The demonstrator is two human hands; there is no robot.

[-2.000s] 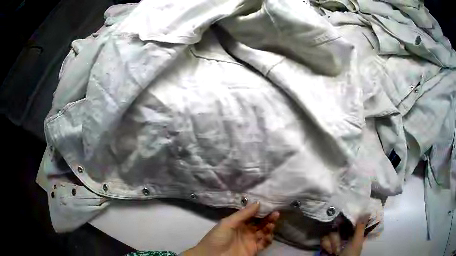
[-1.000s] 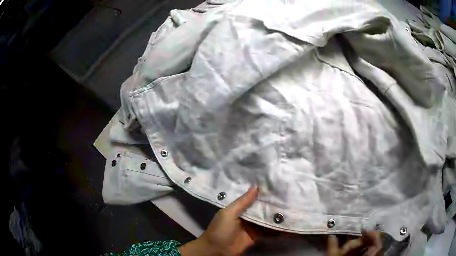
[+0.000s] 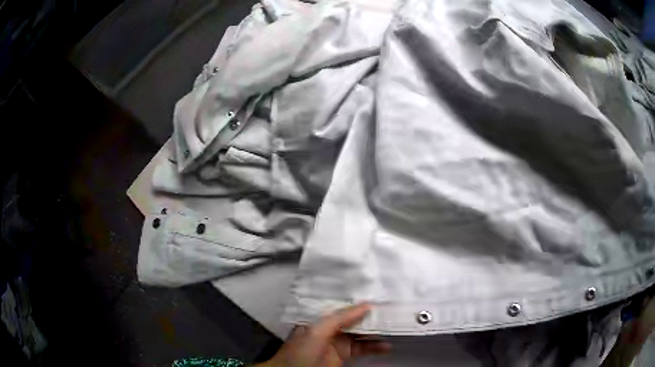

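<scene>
A pale grey-white jacket (image 3: 460, 186) lies spread across the middle and right. Its front edge (image 3: 470, 315), with several round metal buttons, runs along the bottom. My left hand (image 3: 334, 337) holds this edge near its left corner, thumb on top and fingers underneath. A cuff (image 3: 215, 244) with dark metal buttons lies at the lower left. Of my right hand (image 3: 639, 333), only a blurred part shows at the lower right rim; its fingers and any tool cannot be made out.
More pale cloth (image 3: 251, 107) with small metal buttons is bunched at the upper left. A corner of the white table (image 3: 248, 297) shows under the cuff. A dark floor area is at the left. Other pale garments show at the upper right rim.
The left part of the jacket has been drawn to the right, uncovering bunched cloth. My left hand is now at the edge's left corner. My right hand has moved right, to the rim.
</scene>
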